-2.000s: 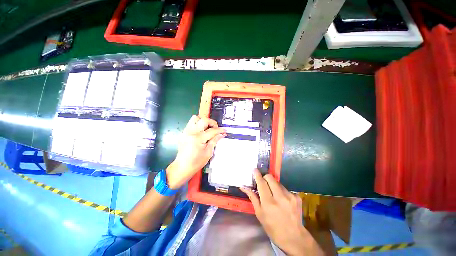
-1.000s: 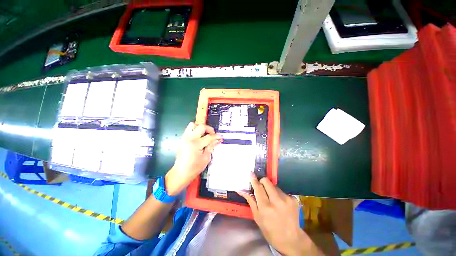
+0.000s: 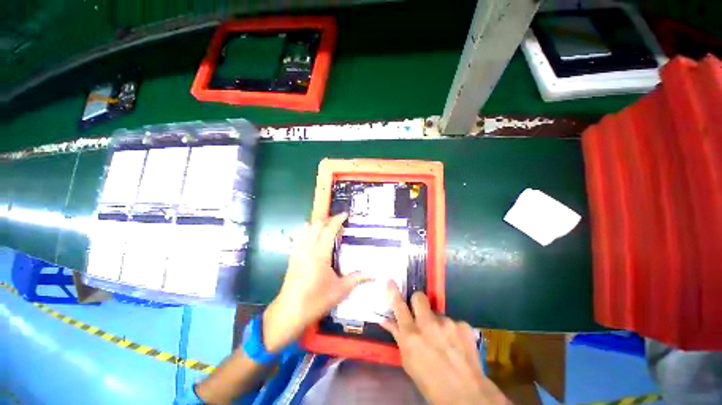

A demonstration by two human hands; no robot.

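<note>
An open black tablet housing [image 3: 417,229] lies in a red-orange foam frame [image 3: 437,178] on the bench. A white battery pack [image 3: 372,267] with a dark strip near its upper edge lies inside the housing, below the circuit board [image 3: 372,203]. My left hand [image 3: 317,273] rests on the pack's left side, fingers at the frame's left inner edge and thumb on the white face. My right hand [image 3: 431,340] touches the pack's lower right part with its fingertips. Both hands press on it without grasping; their fingers are apart.
A clear blister tray [image 3: 245,182] of white packs stands left. A white liner [image 3: 543,216] lies right, beside stacked red foam frames [image 3: 641,213]. Behind a metal post [image 3: 483,71], the conveyor holds red-framed [image 3: 317,71] and white-framed [image 3: 554,83] housings and an unframed unit [image 3: 107,103].
My left hand has gone from pinching near the pack's upper left edge to lying spread along its left side, thumb on its face. My right fingertips have shifted slightly over the pack.
</note>
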